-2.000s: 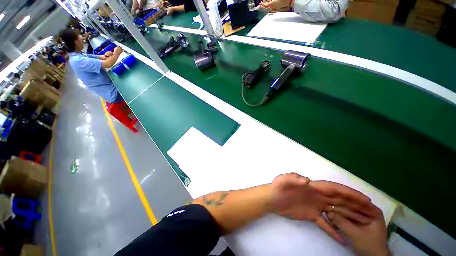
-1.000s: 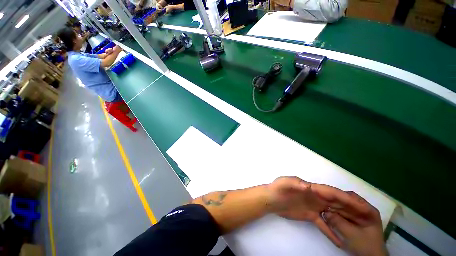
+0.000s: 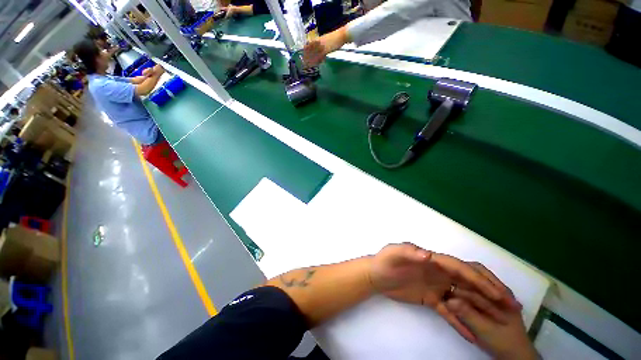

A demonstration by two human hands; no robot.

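Observation:
My left hand (image 3: 429, 278) lies over the white sheet (image 3: 365, 218), palm turned inward, with a ring on one finger; I see no object in it. My right hand (image 3: 492, 323) meets it from the lower right, and the fingers of both hands overlap. The right hand is partly hidden and its arm is cut off by the lower edge. A dark hair dryer (image 3: 450, 98) lies on the green conveyor belt (image 3: 534, 183) beyond the sheet, its cord bundle (image 3: 388, 114) to its left. No hand of mine touches it.
More dryers lie farther along the belt, one (image 3: 301, 88) near another person's outstretched hand (image 3: 325, 48). A white post (image 3: 186, 53) rises at the belt's near rail. A seated person in blue (image 3: 121, 98) is at the far left, near blue trays (image 3: 167, 91).
The dryers on the belt have moved to the right and slightly nearer. The person across the belt has stretched an arm over it toward a dryer. My hands remain together, with only slight movement.

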